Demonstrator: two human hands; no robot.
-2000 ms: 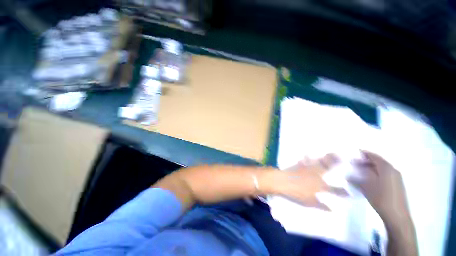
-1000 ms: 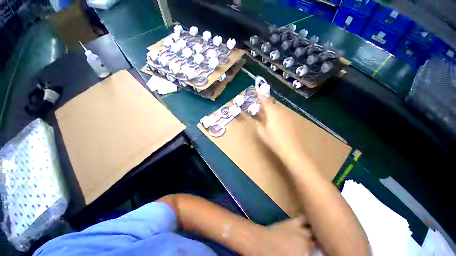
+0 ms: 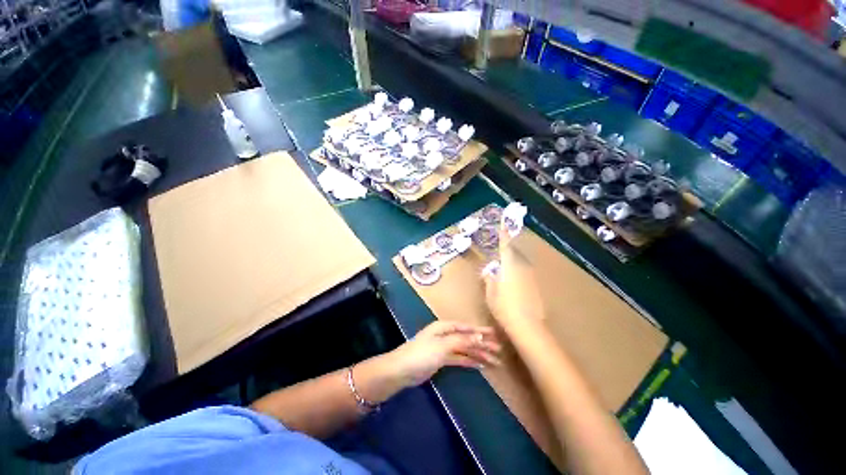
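Note:
White ring-and-arm assemblies [image 3: 425, 269] lie in a short row along the far left end of a brown cardboard sheet [image 3: 594, 315]. My right hand [image 3: 513, 288] is over the last of them, index finger stretched along it, a white cap [image 3: 492, 269] showing beside the thumb. The fingers seem to hold this assembly; they partly hide it. My left hand [image 3: 455, 346] is open and empty, fingers apart, above the sheet's near edge beside my right forearm.
Stacked layers of assemblies [image 3: 394, 139] stand behind, and darker-looking ones [image 3: 603, 176] at right. Bare cardboard [image 3: 250, 250], a squeeze bottle [image 3: 238, 134] and a bagged dotted tray [image 3: 83, 306] are left. White paper [image 3: 682, 445] lies front right.
My right hand went from the white paper to the row of assemblies and stays there. My left hand moved left off the paper, then out from under my right forearm. The view turned left.

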